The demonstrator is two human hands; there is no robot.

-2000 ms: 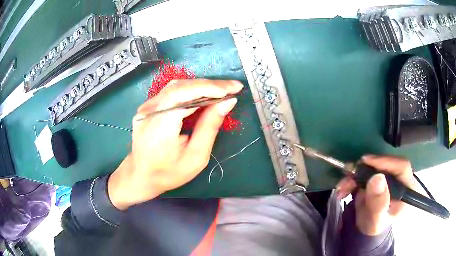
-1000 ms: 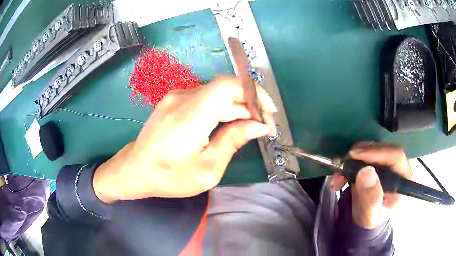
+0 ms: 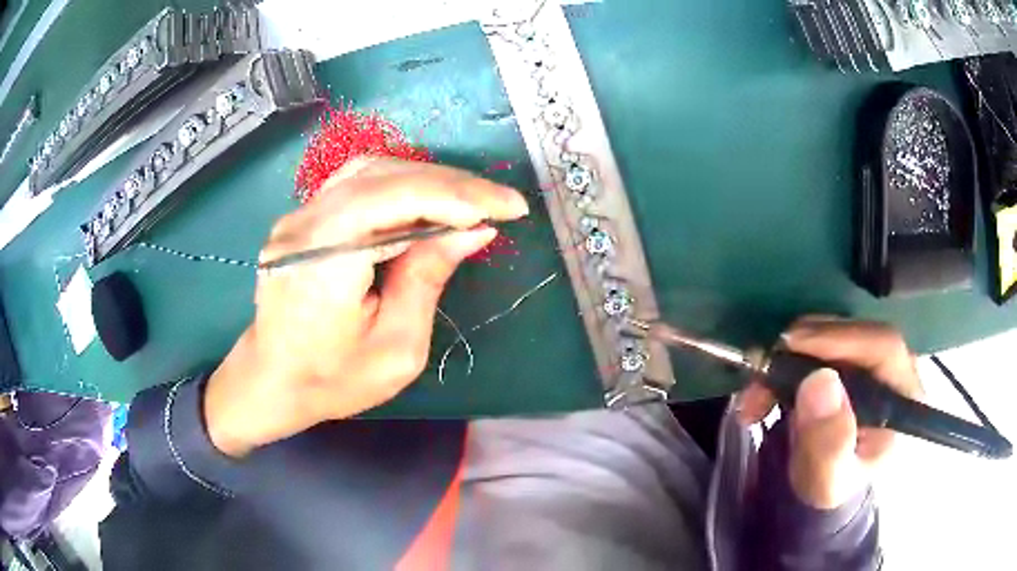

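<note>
A long grey strip (image 3: 608, 212) with a row of silvery round spots lies on the dark green mat between my hands. My left hand (image 3: 357, 284) pinches dark tweezers (image 3: 357, 244) left of the strip, over the edge of a loose heap of fine red wires (image 3: 351, 143). Whether the tweezer tips hold a wire cannot be told. My right hand (image 3: 831, 413) holds a black-handled soldering iron (image 3: 714, 349). Its tip is at the strip, between the two lowest round spots. Thin solder wire (image 3: 515, 303) curls on the mat beside my left hand.
Stacked grey strips lie at the upper left (image 3: 184, 139) and upper right (image 3: 909, 34). A black round-ended tray (image 3: 920, 206) with silvery specks is at right, beside a black stand with a yellow piece (image 3: 1007, 240). A black rounded block (image 3: 117, 316) and white tag (image 3: 78, 309) lie far left.
My left hand reached over the strip with the tweezers raised, then moved back left, the tweezers now lying flatter. The iron's tip stays near the strip's lower end. The whole view has shifted slightly.
</note>
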